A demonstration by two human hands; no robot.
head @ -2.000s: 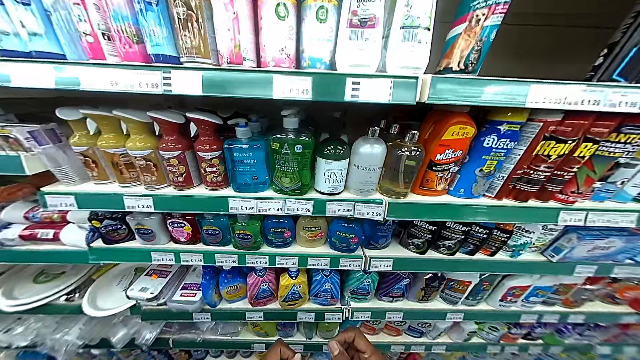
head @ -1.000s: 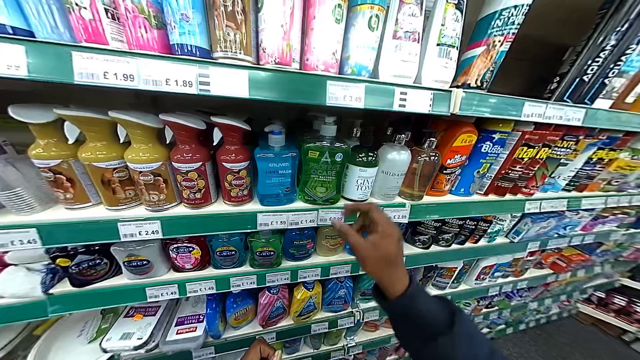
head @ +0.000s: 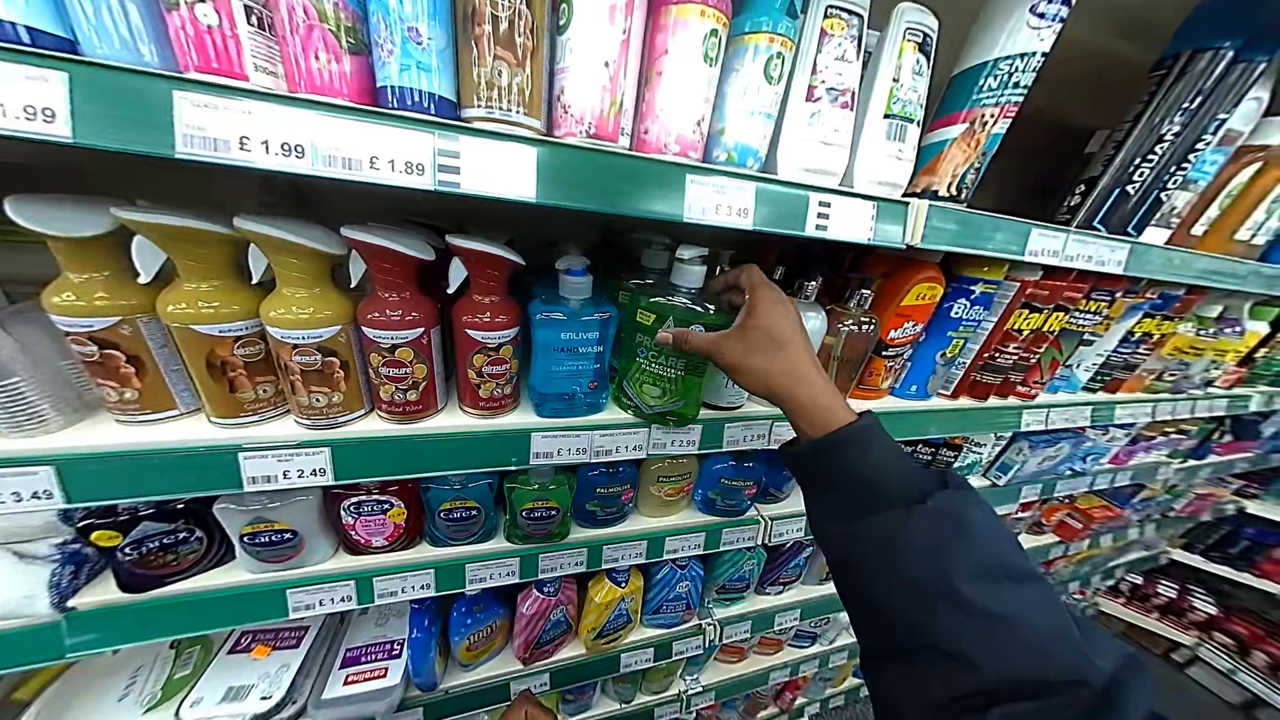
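My right hand (head: 765, 345) is at the green handwash pump bottle (head: 665, 370) on the middle shelf. The thumb lies across the bottle's front and the fingers are behind its right shoulder. The bottle tilts slightly. A blue Enliven handwash bottle (head: 572, 345) stands to its left, and a white-labelled bottle (head: 725, 390) is partly hidden behind my hand on its right. Only the tip of my left hand (head: 528, 708) shows at the bottom edge, below the lower shelves; what its fingers do is hidden.
Red Airpure spray bottles (head: 487, 335) stand left of the handwash. A green shelf edge (head: 600, 190) with price labels runs above my right hand. Carex bottles (head: 460, 510) line the shelf below. An orange Mr Muscle bottle (head: 900, 325) stands to the right, near my sleeve.
My right hand has gone from low in view, in front of the shelves, up to the green handwash bottle and has taken hold of it. The view has moved closer to the shelves.
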